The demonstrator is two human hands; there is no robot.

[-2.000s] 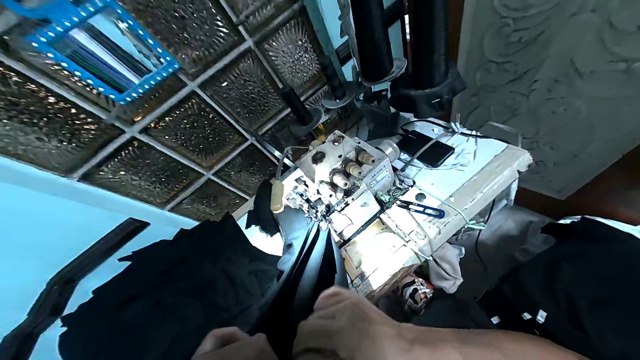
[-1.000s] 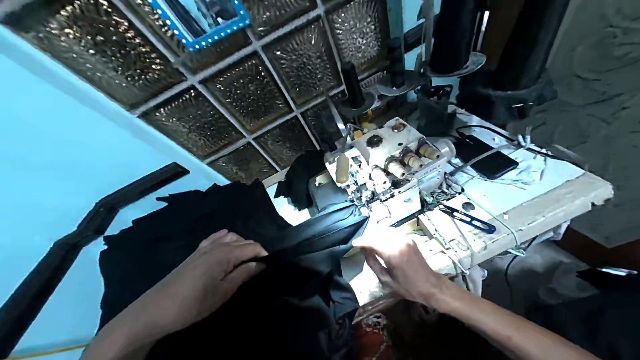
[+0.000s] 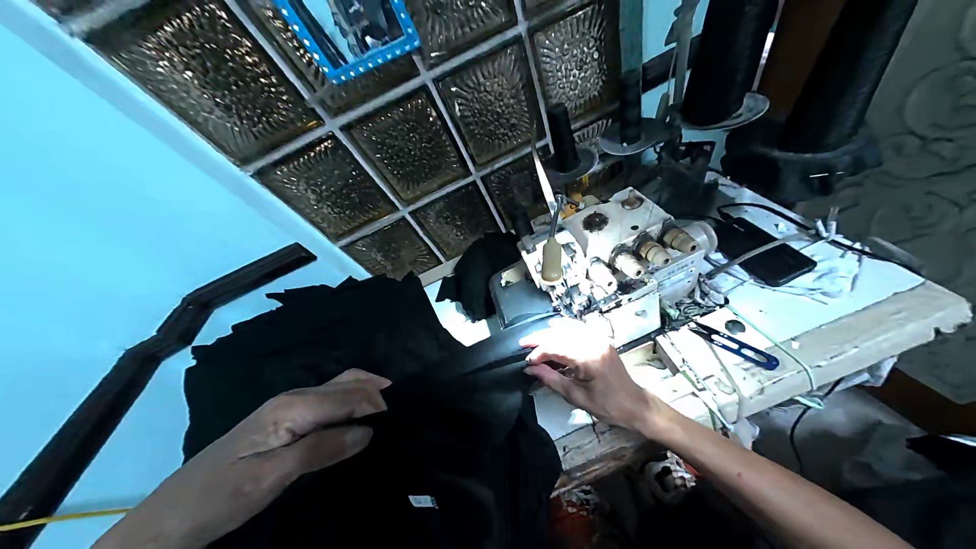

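Black fabric (image 3: 473,389) stretches between my two hands, with its far edge close to the needle area of a white overlock sewing machine (image 3: 618,252). At lower left, my left hand (image 3: 305,435) grips the cloth between thumb and fingers. My right hand (image 3: 587,374) pinches the fabric's edge just in front of the machine's presser foot, under its bright lamp. A small white label (image 3: 422,501) shows on the cloth near the bottom. More black fabric (image 3: 320,328) is heaped to the left of the machine. The presser foot itself is lost in glare.
Blue-handled thread snips (image 3: 736,347) and a black phone (image 3: 766,252) lie on the worn white table (image 3: 854,305) right of the machine. Large black thread cones (image 3: 724,61) stand behind it. A blue plastic basket (image 3: 374,65) is by the glass-block wall. A black pipe (image 3: 152,347) runs along the left.
Two seconds ago my hands were close together at the bottom of the view; they are now apart, with the right by the machine and the left at lower left. The view has shifted.
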